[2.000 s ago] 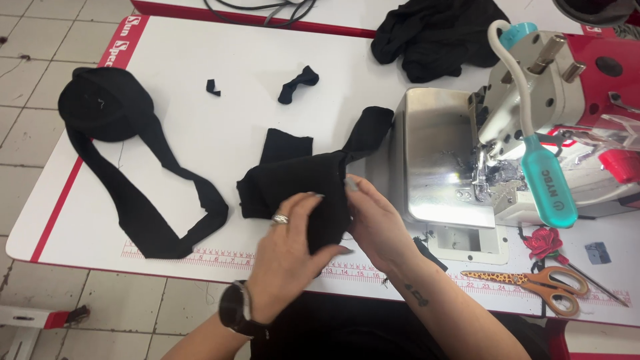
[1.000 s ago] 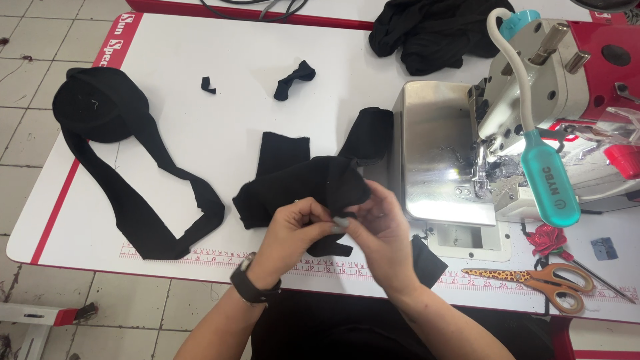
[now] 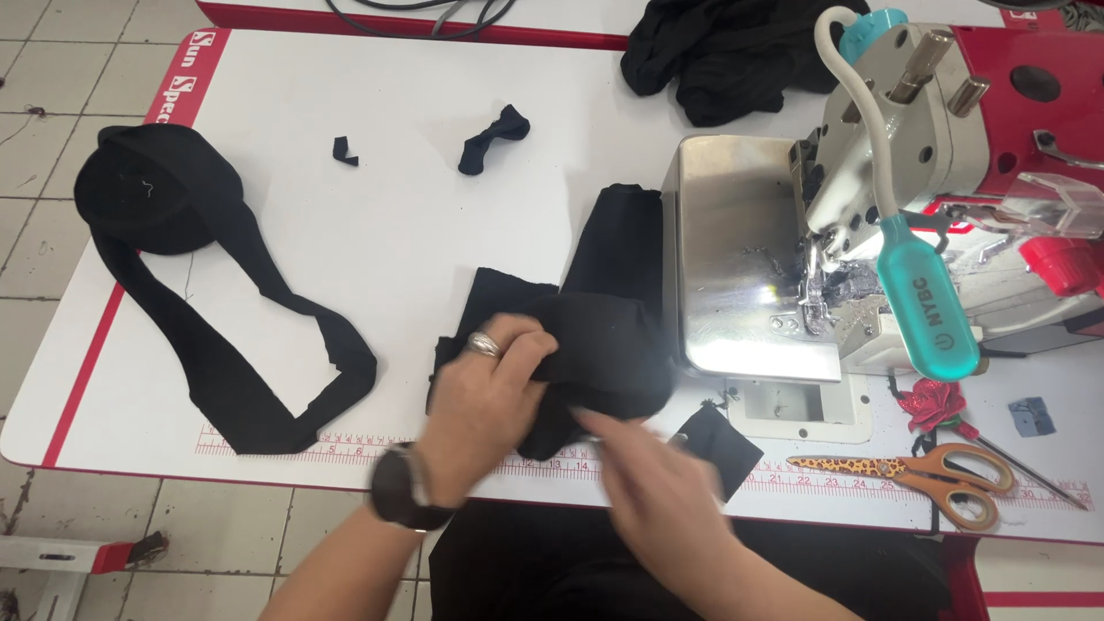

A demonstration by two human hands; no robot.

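My left hand (image 3: pixel 487 388), with a ring and a wristwatch, pinches the left part of a black fabric piece (image 3: pixel 608 345) between thumb and fingers. Blurred by motion, my right hand (image 3: pixel 651 483) is at the lower edge of that cloth; whether it grips it cannot be told. Under and behind the piece lie more black fabric (image 3: pixel 504 289) and a black strip (image 3: pixel 617 241) that reaches to the sewing machine's metal plate (image 3: pixel 742 259). A small black fabric scrap (image 3: pixel 720 448) lies right of my right hand.
An overlock sewing machine (image 3: pixel 914 155) with a teal lamp (image 3: pixel 927 302) stands at the right. Leopard-print scissors (image 3: pixel 914 474), a red fabric rose (image 3: pixel 931 404) and a screwdriver-like tool (image 3: pixel 1026 466) lie before it. A black fabric roll (image 3: pixel 142 194) is at left, a black cloth heap (image 3: pixel 724 60) at the back.
My right hand has moved from the upper part of the black piece down to its lower edge. The piece is spread wider to the right than a second ago.
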